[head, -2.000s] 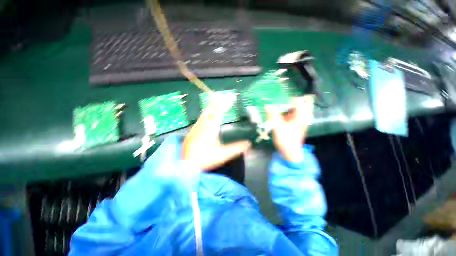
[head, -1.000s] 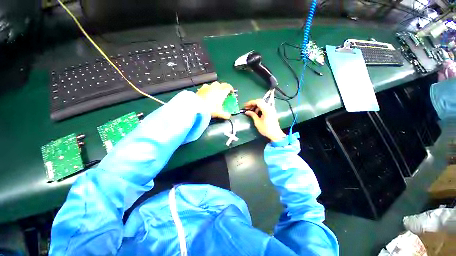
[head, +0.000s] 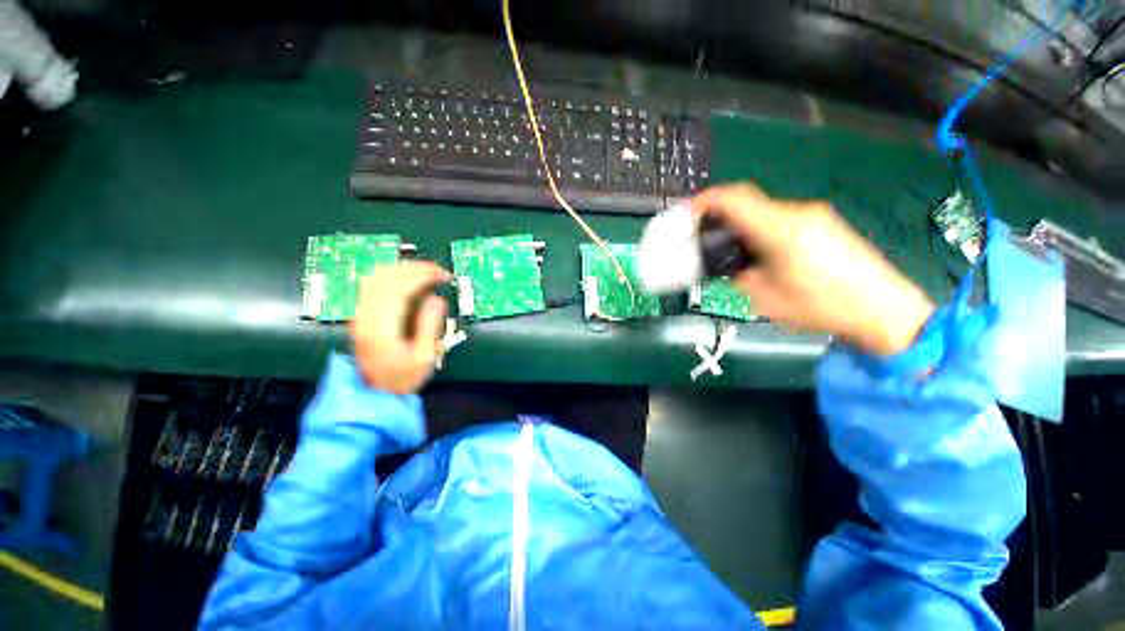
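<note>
Several green circuit boards lie in a row: far left (head: 331, 261), second (head: 497, 275), third (head: 605, 277), and a rightmost one (head: 725, 297) partly hidden. My right hand (head: 827, 265) grips the barcode scanner (head: 674, 250), its blurred white head above the gap between the third and rightmost boards. My left hand (head: 395, 323) is at the lower right part of the far left board, fingers curled and covering part of it. Something dark shows between its thumb and fingers; whether it is held is unclear.
A keyboard (head: 531, 148) lies behind the boards, with a yellow cable (head: 535, 130) hanging across it to the third board. White crosses (head: 713, 353) mark the bench edge. A light blue clipboard (head: 1026, 323) is right. A black slotted tray (head: 210, 462) is lower left.
The view has swung left. My right hand has taken hold of the scanner that lay on the mat. My left hand has moved from the right-hand board to the far left one.
</note>
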